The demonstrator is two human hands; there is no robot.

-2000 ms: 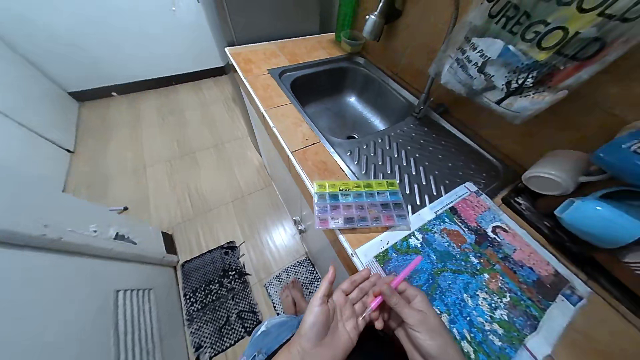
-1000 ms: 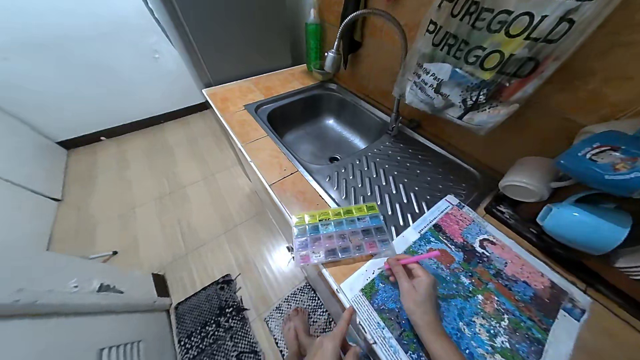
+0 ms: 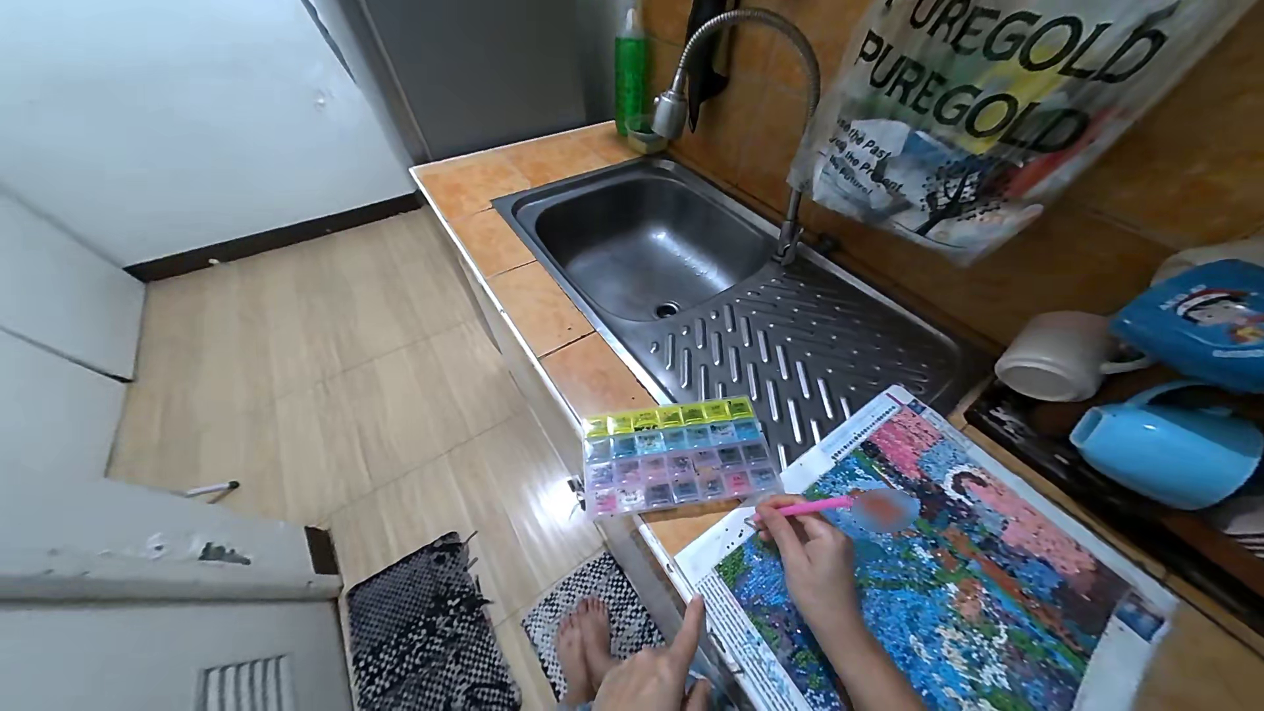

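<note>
My right hand (image 3: 810,558) grips a pink pen-shaped applicator (image 3: 815,506), its tip over the white top-left margin of a diamond painting canvas (image 3: 948,573), where small dark specks lie. The canvas shows blue, green and pink areas. My left hand (image 3: 657,667) is near the canvas's lower left edge, index finger extended, holding nothing that I can see; its other fingers are partly cut off by the frame. A clear plastic compartment box (image 3: 681,459) with a yellow row and rows of coloured beads sits just beyond the canvas, on the counter edge and the sink's rim.
A steel sink (image 3: 652,237) with a drainboard and a flexible faucet (image 3: 812,99) lies beyond the box. A printed plastic bag (image 3: 948,138) hangs on the wall. At right are a white mug (image 3: 1057,355) and a light blue pitcher (image 3: 1165,444). A green bottle (image 3: 630,79) stands behind the sink.
Two seconds ago both hands were together in front of the canvas, with the pink applicator between them. The right hand has since moved over the canvas margin with it; the left has moved apart and lower.
</note>
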